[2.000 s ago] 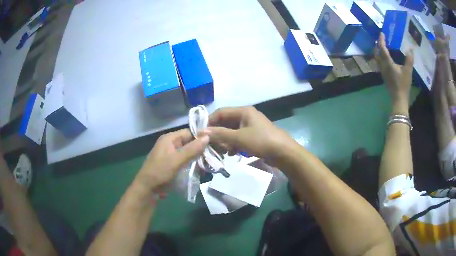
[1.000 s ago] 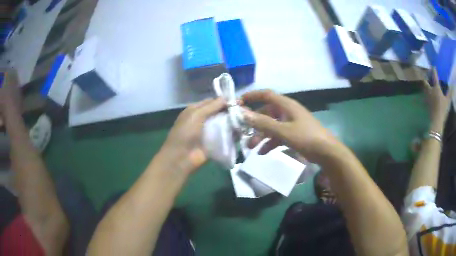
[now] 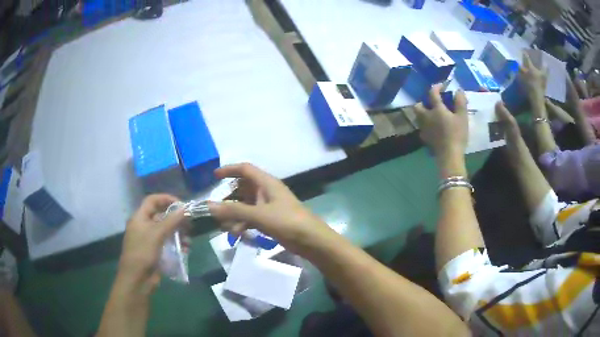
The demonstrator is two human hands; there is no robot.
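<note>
A white USB cable (image 3: 196, 209) in a folded bundle lies level between my two hands. My left hand (image 3: 152, 230) pinches its left end, and a crinkled clear plastic bag (image 3: 174, 258) hangs under that hand. My right hand (image 3: 263, 205) pinches the right end of the bundle. Below my hands is an open white carton (image 3: 230, 304) with a white card (image 3: 263, 278) across it. Bright blue parts (image 3: 264, 241) show at its upper edge, partly hidden by my right hand.
A lighter blue box (image 3: 153, 141) and a darker blue box (image 3: 193, 143) stand on the white table (image 3: 263, 118). White-and-blue boxes stand at left (image 3: 43, 191) and right (image 3: 340, 113). At right, a neighbour's hands (image 3: 449, 128) hold a box. The floor is green.
The view has turned right. The cable bundle has gone from upright to level, and my hands have moved a little apart, each at one end of it.
</note>
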